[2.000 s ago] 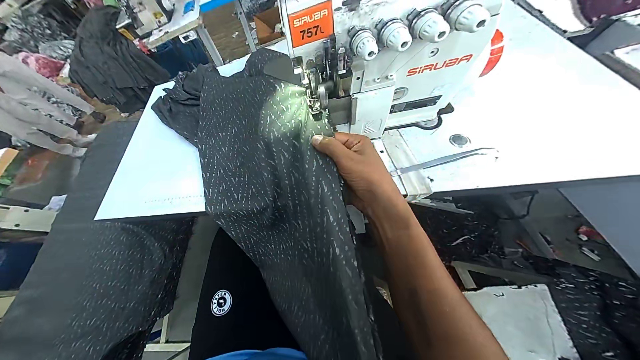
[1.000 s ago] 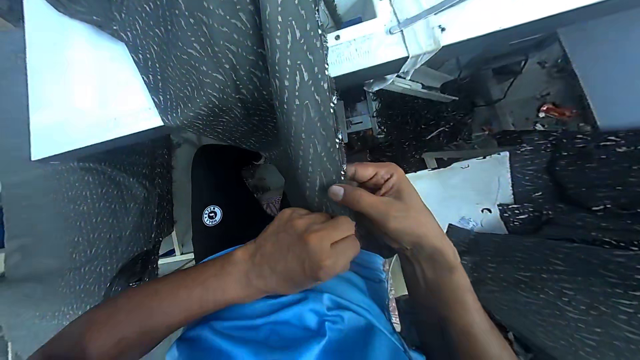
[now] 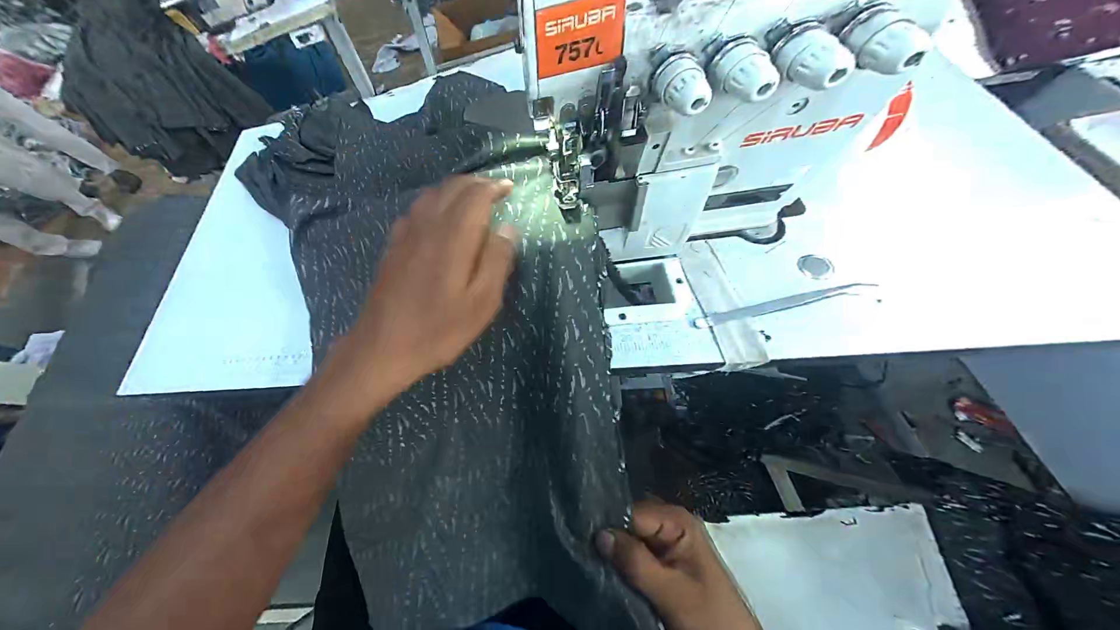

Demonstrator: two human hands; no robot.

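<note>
Dark grey patterned fabric (image 3: 490, 420) runs from the presser foot (image 3: 567, 188) of a white Siruba overlock machine (image 3: 744, 166) down over the table's front edge. My left hand (image 3: 446, 271) lies on the fabric just left of the lit presser foot, palm down, its fingertips near the foot. Lower down, my right hand (image 3: 669, 560) pinches the fabric's right edge between thumb and fingers. Part of the fabric is bunched on the table behind my left hand.
Metal tweezers (image 3: 787, 304) lie on the white table (image 3: 945, 262) right of the machine's base. Below are a white board (image 3: 840, 569) and dark cloth with scraps. More dark garments (image 3: 157, 79) hang at the back left, near a cardboard box (image 3: 472, 31).
My left hand has moved from the fabric's lower edge near my lap up beside the presser foot. My right hand still holds the right edge. The view has tilted up to the machine again.
</note>
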